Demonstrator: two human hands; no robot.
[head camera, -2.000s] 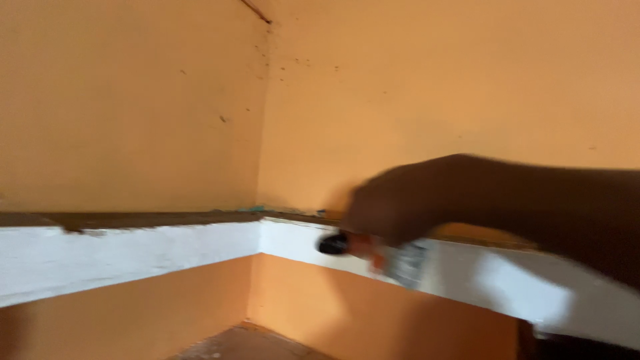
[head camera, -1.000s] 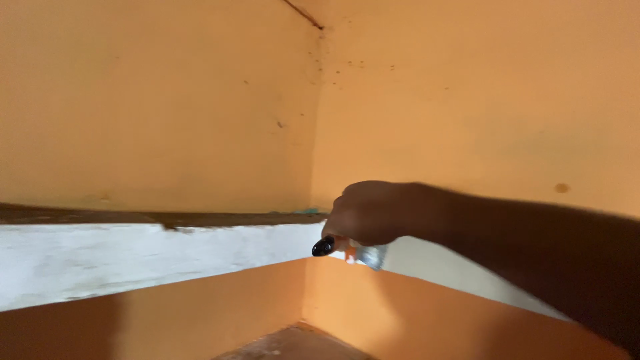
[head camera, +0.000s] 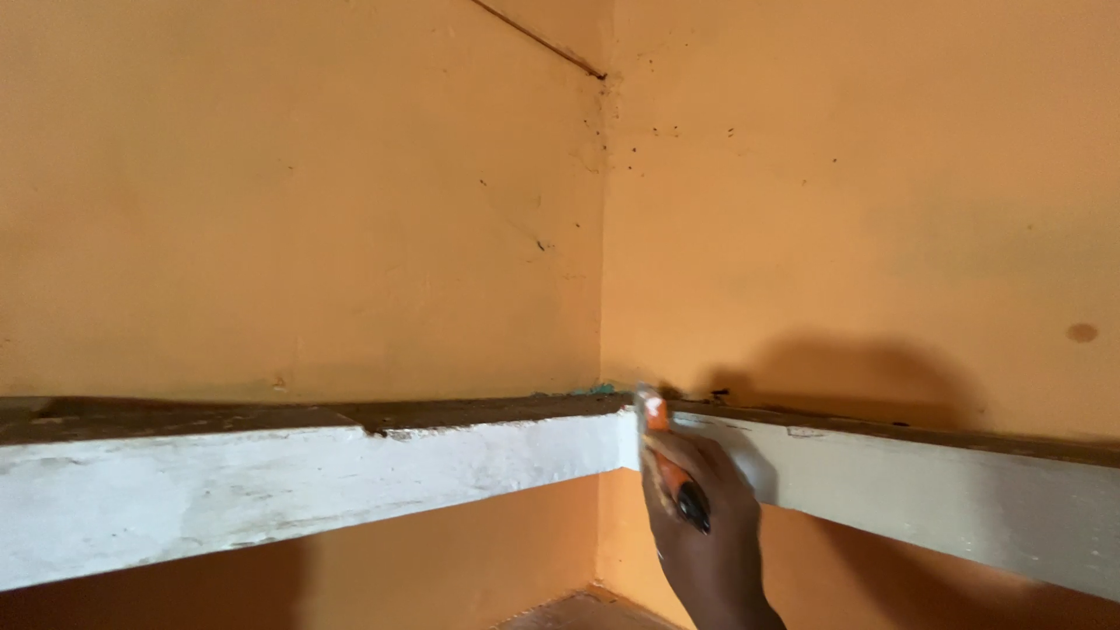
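My right hand (head camera: 704, 516) is closed around the orange handle of a paintbrush (head camera: 672, 477), whose black handle end points down toward the lower right. The brush head points up at the inner corner, close to the top edge of the white-painted shelf edge board (head camera: 831, 464). Another white board (head camera: 306, 481) runs left from the corner, with brownish streaks on its face. Whether the bristles touch the wood cannot be told. My left hand is out of view.
Orange walls (head camera: 420, 219) meet in a corner above and below the boards. Behind the boards' top edges lies a dark, rough shelf surface (head camera: 219, 418). A brown surface (head camera: 586, 612) shows low in the corner. A thin brown line (head camera: 538, 39) slants down the upper wall.
My right hand has turned: the forearm came in from the right side and now rises from below. The brush head, earlier right of the hand, now points up at the corner.
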